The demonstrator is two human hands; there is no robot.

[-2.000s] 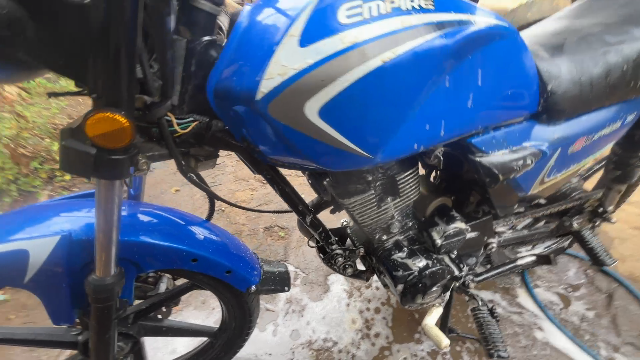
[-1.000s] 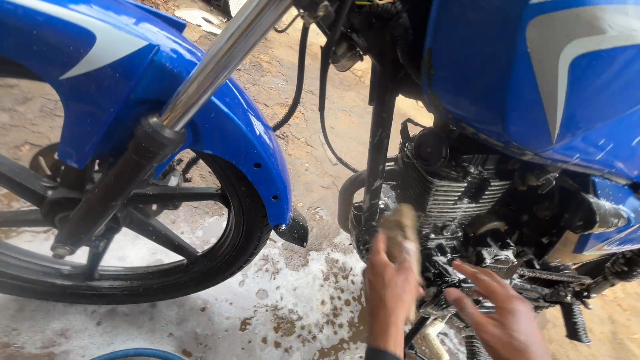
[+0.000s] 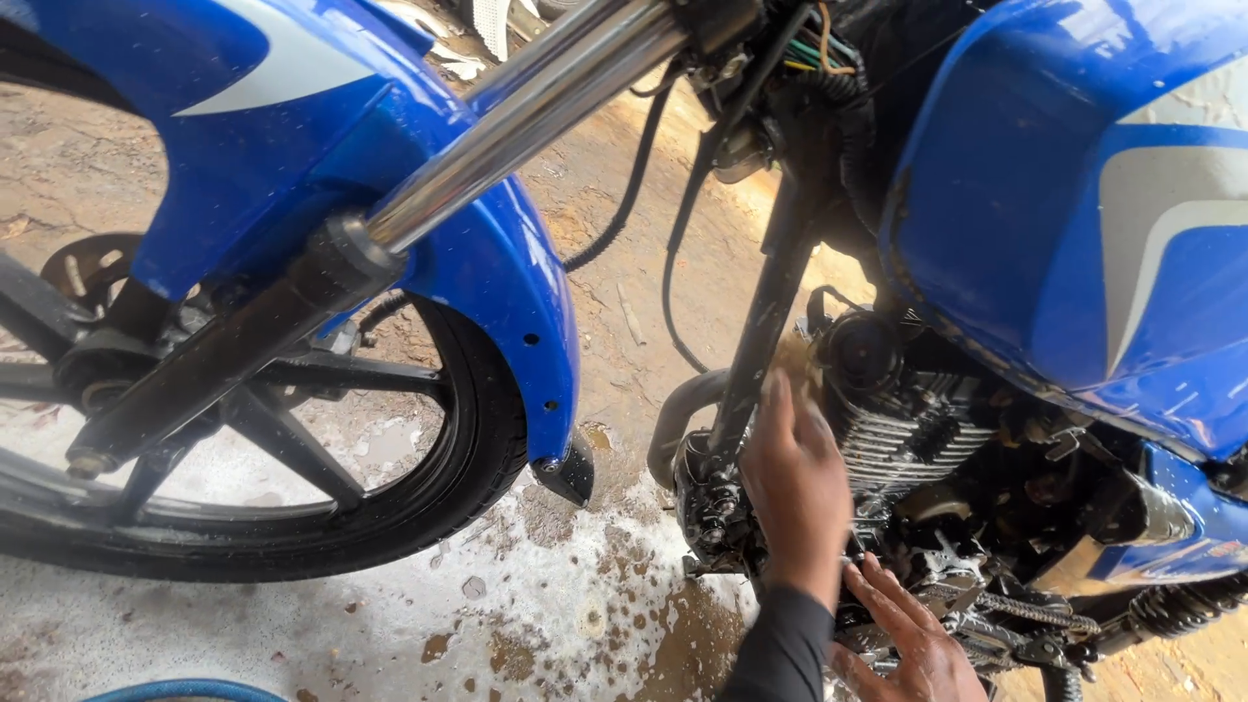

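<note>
My left hand (image 3: 799, 478), in a black sleeve, reaches up between the motorcycle's frame tube (image 3: 765, 312) and the finned engine cylinder (image 3: 902, 444). A blurred tan sponge or cloth (image 3: 798, 356) shows at its fingertips. Lower right, my right hand (image 3: 907, 634) rests with fingers apart against the wet, foamy lower engine (image 3: 946, 570), and nothing shows in it. The blue fuel tank (image 3: 1014, 214) is above the engine. To the left are the chrome fork tube (image 3: 526, 127) and the blue front fender (image 3: 497, 253) over the black spoked wheel (image 3: 292, 439).
Loose coloured wires (image 3: 819, 54) and a black cable (image 3: 673, 283) hang near the frame. Suds and puddles cover part of the ground (image 3: 546, 624). A blue hose (image 3: 185, 690) lies at the bottom left. A coil spring shock absorber (image 3: 1185, 604) is at the right.
Both hands were out of view two seconds ago. Since one second ago my left hand, with the tan thing, has moved up beside the cylinder. The view has swung down toward the wheel and engine.
</note>
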